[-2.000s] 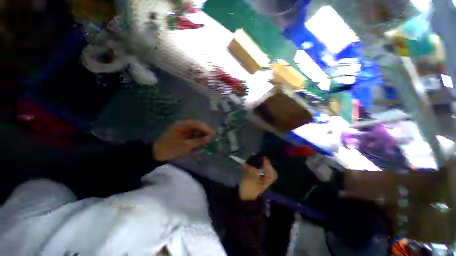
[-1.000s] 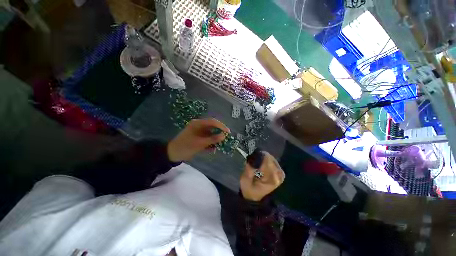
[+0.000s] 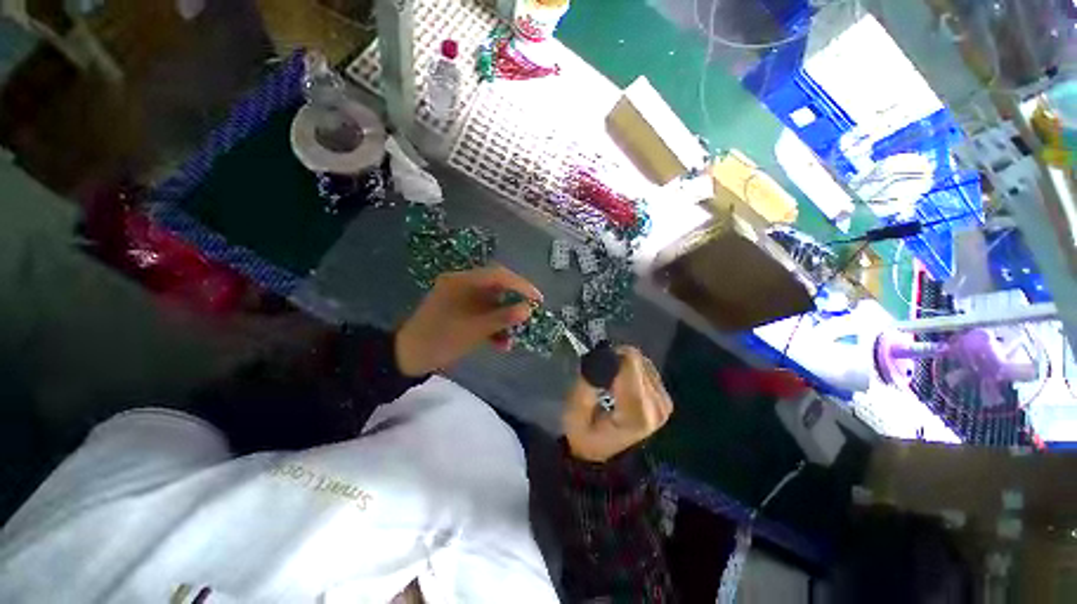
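Observation:
My left hand is closed at the fingertips on a small green circuit board, mostly hidden by the fingers. My right hand grips a handheld tool with a dark rounded end. Its narrow pale tip points up-left towards the boards between the hands. A group of green and whitish boards lies on the grey mat just beyond my hands. A green wired board pile lies behind my left hand.
A white perforated tray with red-wired parts runs behind the mat. An open cardboard box stands beyond my right hand. A pale roll and crumpled white tissue are at the left. A pale boxy item lies at the right.
The view has become sharper and shifted since the earliest frame. In the last second my left hand has turned slightly at the board; my right hand still holds the tool.

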